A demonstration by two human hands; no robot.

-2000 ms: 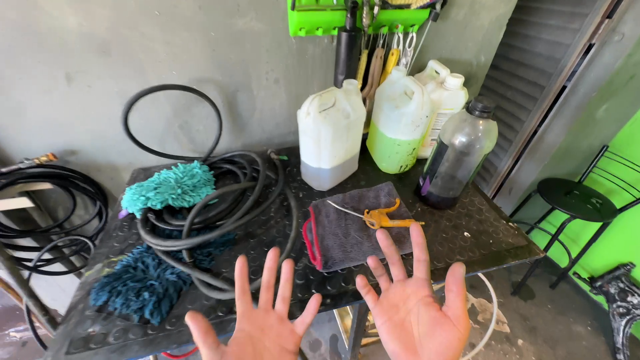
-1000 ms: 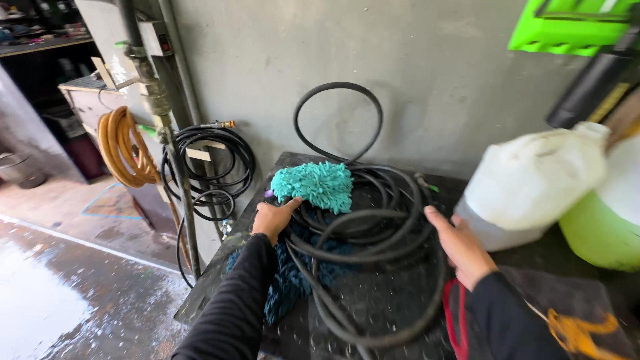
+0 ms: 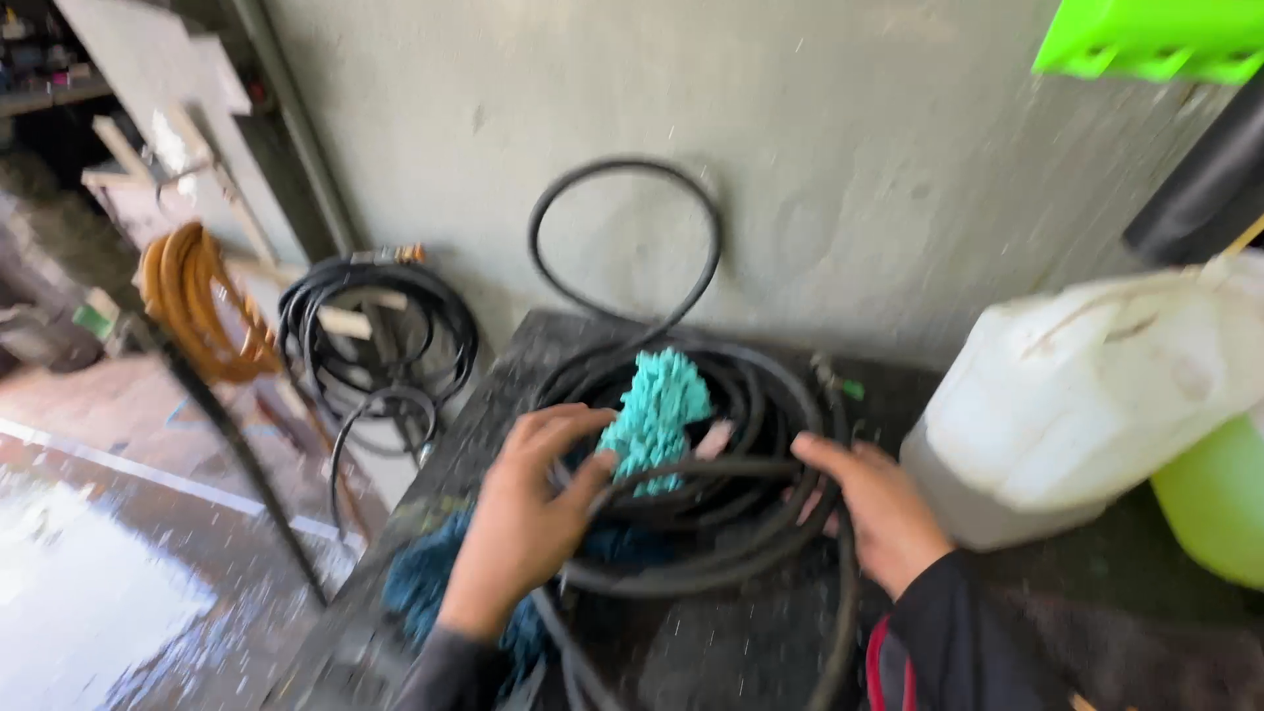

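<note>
A coiled black hose (image 3: 691,578) lies on the black bench, with one loop standing against the wall. My left hand (image 3: 538,494) is at the coil's left side, thumb and fingertips at the turquoise microfibre mitt (image 3: 660,415), which rests within the coil; blur hides how firmly it grips. My right hand (image 3: 869,499) is closed around the hose turns at the coil's right side, the thumb on top and fingers beneath. A dark blue microfibre mitt (image 3: 430,578) lies partly under the hose, below and beside my left hand.
To the right stand a white plastic jug (image 3: 1076,405) and a jug of green liquid (image 3: 1220,499). A black hose (image 3: 380,326) and an orange hose (image 3: 202,301) hang at the left. A green rack (image 3: 1155,39) is on the wall. The floor at left looks wet.
My hands were raised with palms showing, then reached to the coil. The turquoise mitt has turned from lying lengthwise to a more upright angle. My right hand has closed on the hose.
</note>
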